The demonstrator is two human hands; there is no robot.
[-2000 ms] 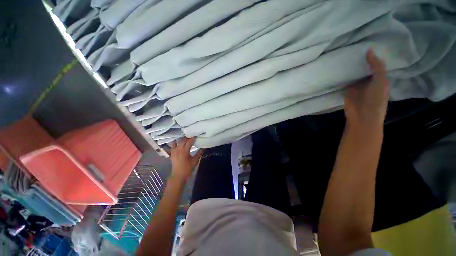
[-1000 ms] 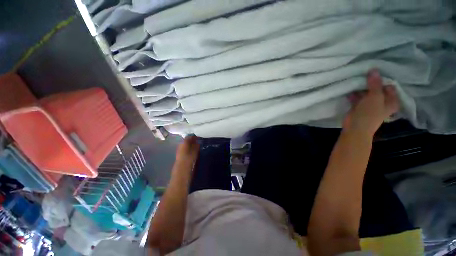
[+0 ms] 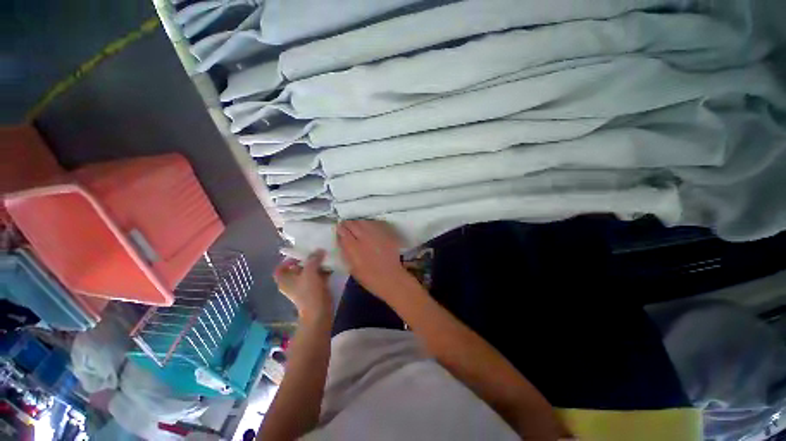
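Note:
The pale grey-white curtain panel point(image 3: 517, 129) lies over the rack in long parallel folds, with its pinched ends lined up along the rack end rail point(image 3: 226, 129). My left hand point(image 3: 306, 280) is at the near corner of the cloth by the rail, fingers bent on the cloth's edge. My right hand point(image 3: 371, 254) is beside it to the right, fingers on the cloth at the near fold's end; its fingertips are partly hidden. The cloth is looser and crumpled at the far right.
Orange-red plastic baskets point(image 3: 159, 215) and a wire basket point(image 3: 194, 301) with teal below stand on the floor at left. A yellow line marks the floor. Dark cloth point(image 3: 534, 301) and a piece of yellow clothing point(image 3: 638, 424) are near me. Grey bunched cloth point(image 3: 720, 349) lies at lower right.
My right hand has moved left along the near fold to beside my left hand. My left hand has lowered slightly, and the near cloth edge lies straighter.

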